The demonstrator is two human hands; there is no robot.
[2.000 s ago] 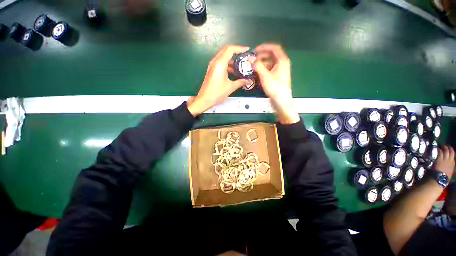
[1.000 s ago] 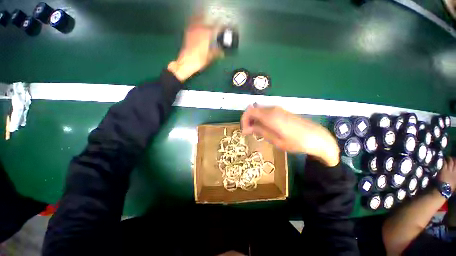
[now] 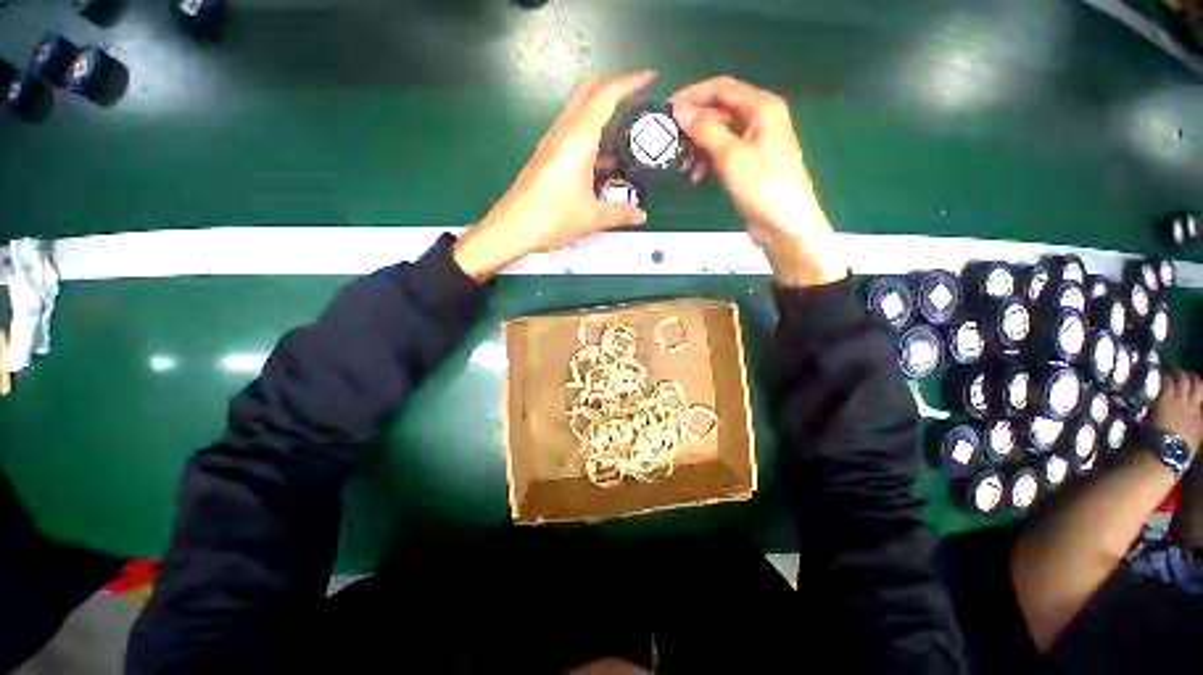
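A black round unit with a white square mark on its end face is held up above the green belt, its face toward me. My left hand grips it from the left, thumb and fingers spread around it. My right hand has its fingertips at the unit's upper right edge; whether a cream ring is between them cannot be told. Another black unit shows just below, by my left thumb. An open cardboard box with a loose heap of cream rings lies in front of my body.
A white rail runs between belt and near worktop. Grouped black units stand at the right, beside another person's forearm with a wristwatch. Several units stand at the upper left. A whitish crumpled thing lies at the left edge.
My left hand has come back toward the middle with a unit. My right hand has moved up from over the box to that unit. The scattered units at the upper left have shifted left.
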